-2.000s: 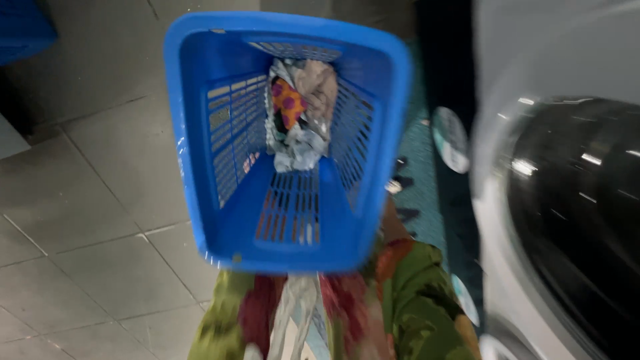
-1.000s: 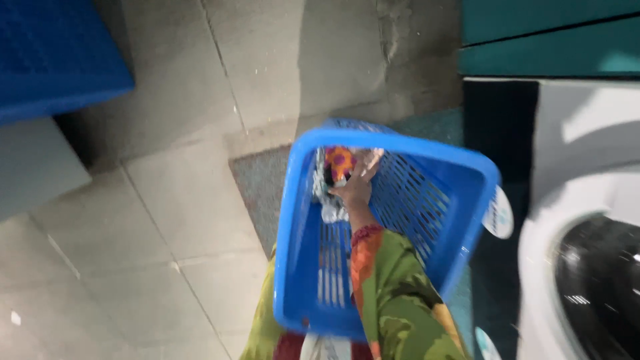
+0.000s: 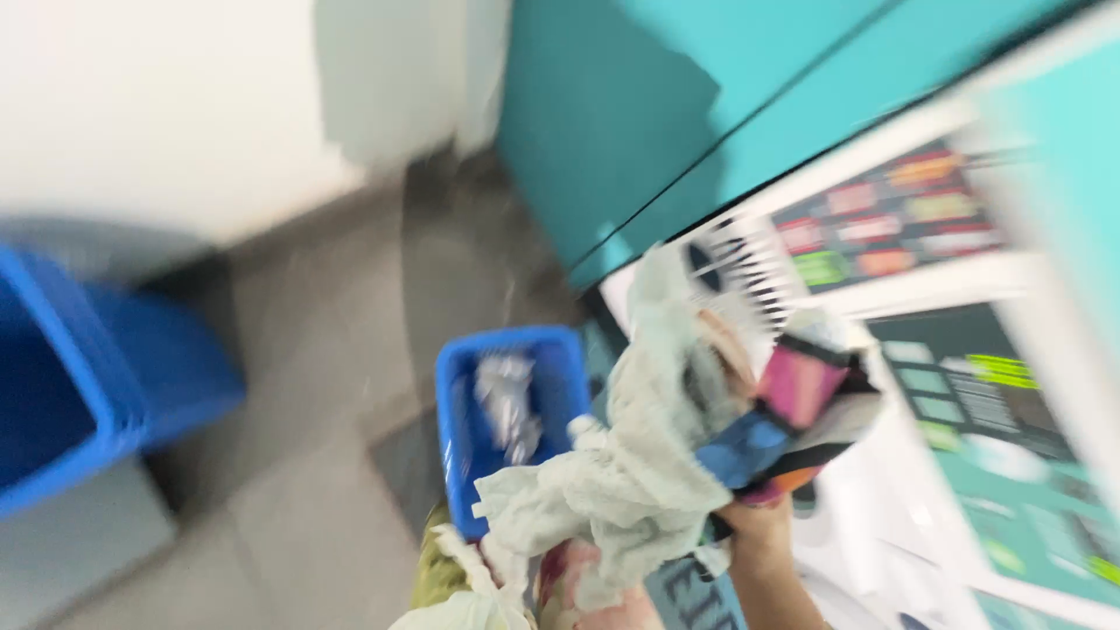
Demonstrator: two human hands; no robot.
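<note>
My right hand [image 3: 759, 525] is low at the right, its bare forearm rising from the bottom edge. It grips a bundle of cloth: a pale whitish-green crumpled cloth [image 3: 639, 446] hanging to the left, and a multicoloured cloth [image 3: 801, 385] with pink, blue, orange and black patches. A blurred skin-toned strip shows at the top of the bundle; whether it is fingers or cloth I cannot tell. My left hand is not plainly seen. Below and left of the bundle, a blue plastic laundry basket [image 3: 451, 437] stands on the floor with light crumpled clothes [image 3: 507, 402] inside.
More blue baskets, seemingly stacked [image 3: 175, 359], stand at the left on a grey base [image 3: 87, 542]. White machines with control panels [image 3: 884, 219] line the right side. Teal panels [image 3: 612, 114] are at the top, and a floor mat bearing letters [image 3: 700, 595] lies below the bundle.
A hand that was inside the basket one second ago is out of it, and my right hand now holds cloth beside the machines. The view has swung strongly.
</note>
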